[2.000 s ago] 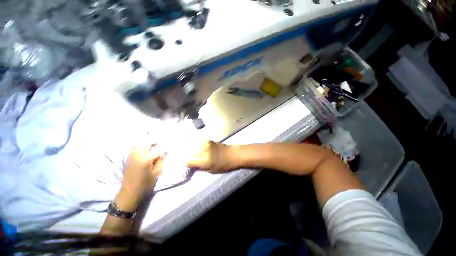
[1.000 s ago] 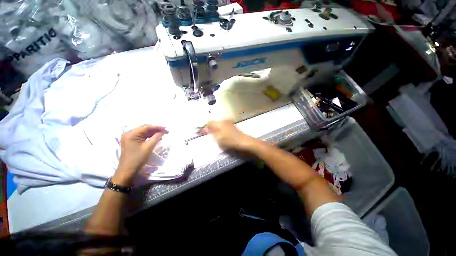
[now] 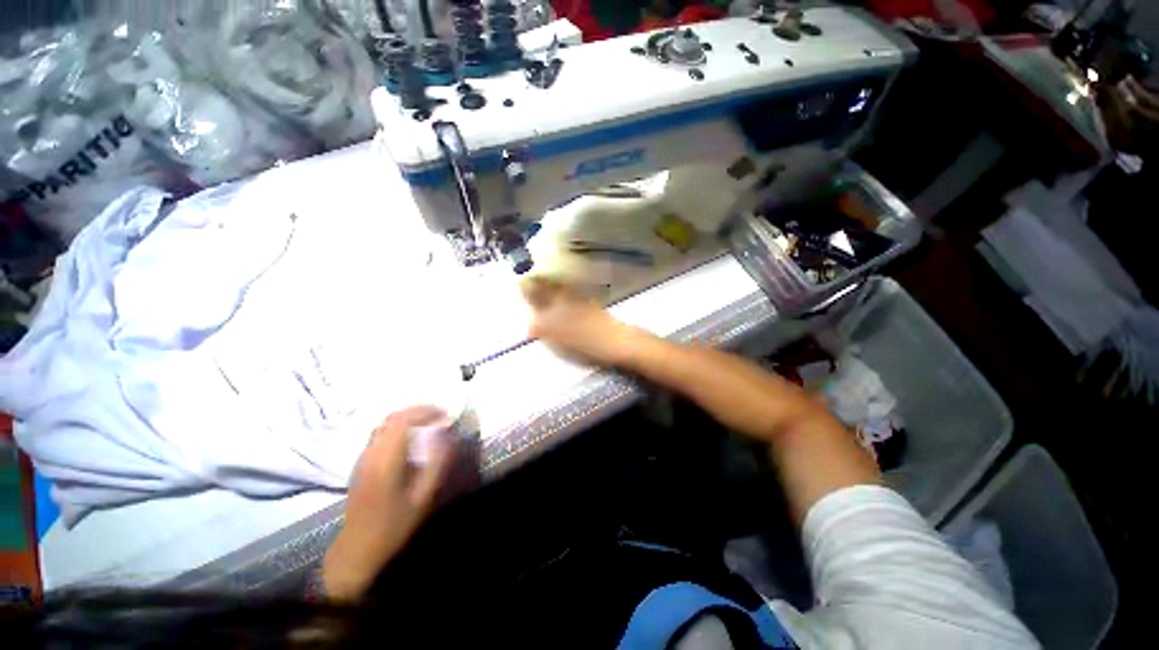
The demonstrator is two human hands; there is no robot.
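The white to pale lilac garment (image 3: 165, 343) lies bunched on the table left of the needle, its right part overexposed. My left hand (image 3: 404, 476) is blurred at the table's front edge, closed on a pale bit of the garment. My right hand (image 3: 562, 315) is blurred on the machine bed, right of and below the presser foot (image 3: 477, 244); whether it holds anything cannot be told. The white sewing machine (image 3: 610, 127) with a blue stripe stands behind. Thread snips (image 3: 613, 253) and a yellow block (image 3: 675, 231) lie on its bed.
A clear parts tray (image 3: 820, 290) is at the table's right end, above a translucent scrap bin (image 3: 947, 381) with white cuttings. Plastic-bagged goods (image 3: 191, 89) are behind at left. A measuring strip (image 3: 559, 419) runs along the front edge. Hanging white cloth (image 3: 1061, 273) is at far right.
My left hand has moved down and right to the table's front edge, now closed on cloth. My right hand has moved slightly up, nearer the needle area and the snips.
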